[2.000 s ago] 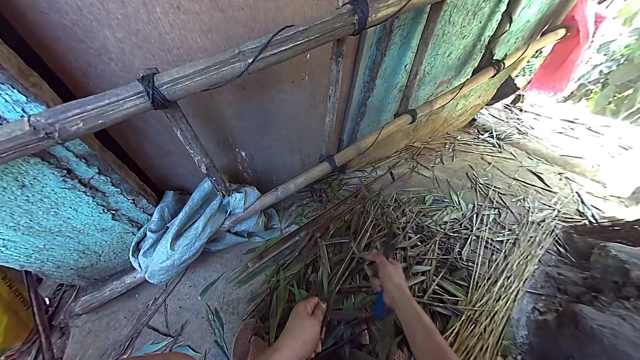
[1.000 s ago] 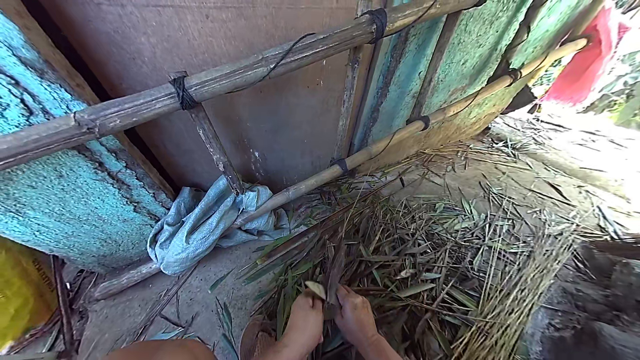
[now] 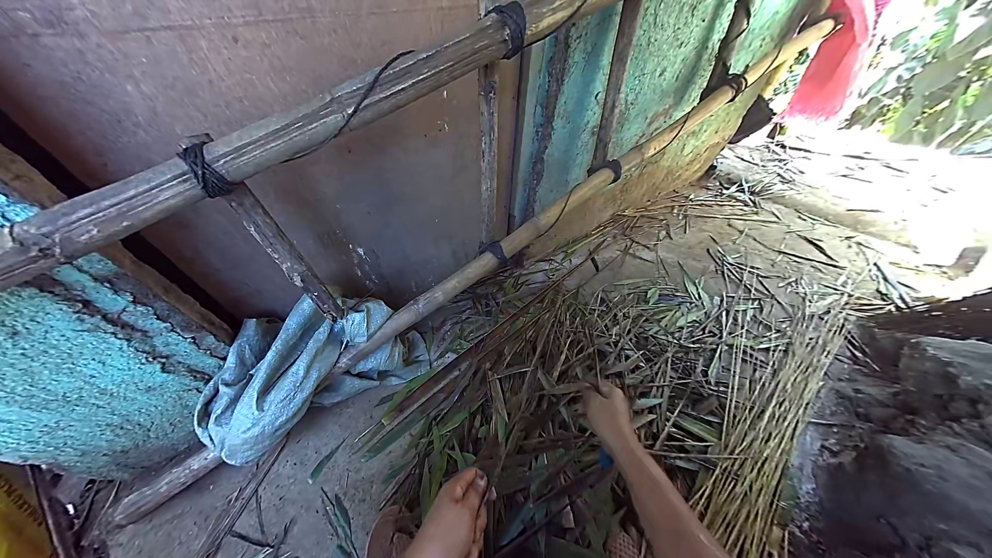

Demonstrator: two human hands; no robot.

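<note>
A heap of cut leafy stems [image 3: 542, 372], green and dried brown, lies on the ground ahead of me. At the bottom centre is my left hand [image 3: 457, 511], with its fingers curled round some thin leafy stems. My right hand [image 3: 608, 411] is farther forward and to the right, over the heap. Its fingertips are drawn together among the leaves; what they pinch cannot be made out. Beside that wrist shows a small blue object [image 3: 605, 458], mostly hidden. A bundle of thin bare stalks [image 3: 763, 434] lies to the right of the heap.
Bamboo poles [image 3: 349, 101] tied with black cord run along a brown panel and a turquoise wall [image 3: 93, 372]. A pale blue woven sack [image 3: 271, 387] is wrapped round the lower pole. Grey stones [image 3: 907, 480] border the right side. Red cloth [image 3: 829, 70] hangs at the upper right.
My hands were close together over the stems one second ago; now they are apart, with the right hand farther forward and to the right.
</note>
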